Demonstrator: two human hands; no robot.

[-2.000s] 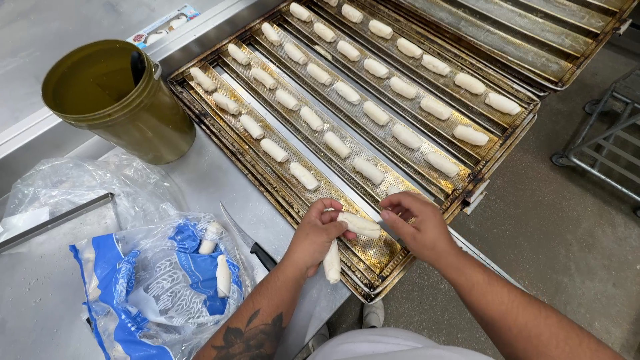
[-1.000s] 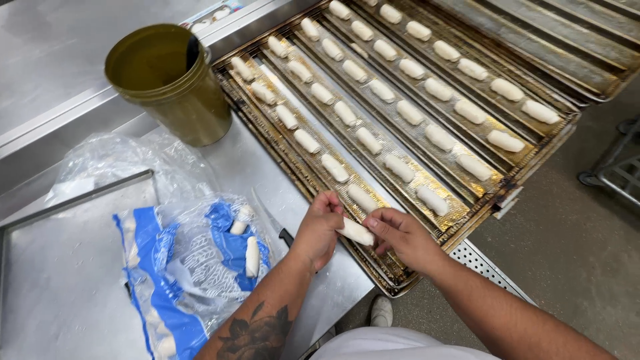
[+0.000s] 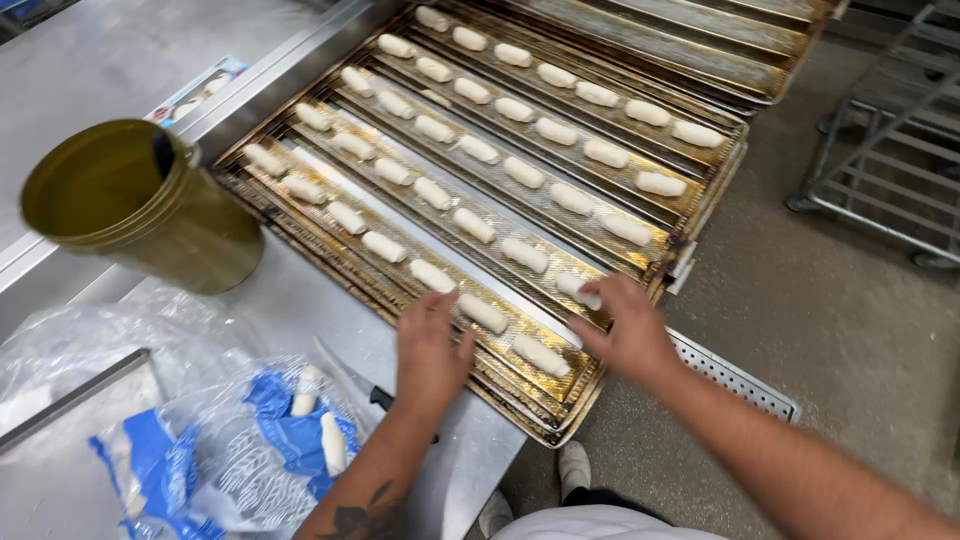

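Note:
Rows of pale dough pieces lie in the channels of a browned perforated metal baking tray [image 3: 660, 259]. My right hand [image 3: 626, 322] has its thumb and fingers around the end of a dough piece [image 3: 574, 288] near the tray's right side; whether it grips it is blurred. My left hand [image 3: 433, 349], fingers apart and holding nothing, hovers over the near edge beside another dough piece [image 3: 482, 313]. One more dough piece [image 3: 541, 355] rests in the nearest channel, between the hands. Two loose dough pieces lie on a blue and clear plastic bag [image 3: 300, 435] at lower left.
An olive bucket [image 3: 217, 232] stands left of the tray. A knife with a black handle [image 3: 382, 397] lies on the steel table [image 3: 480, 450] by my left forearm. Further channelled trays [image 3: 675, 45] are at the back, and a wheeled metal rack [image 3: 885, 195] stands on the floor at right.
The dough piece held between both hands a second ago is no longer between them. My hands have moved apart, and the nearest channel now holds more pieces toward its near end.

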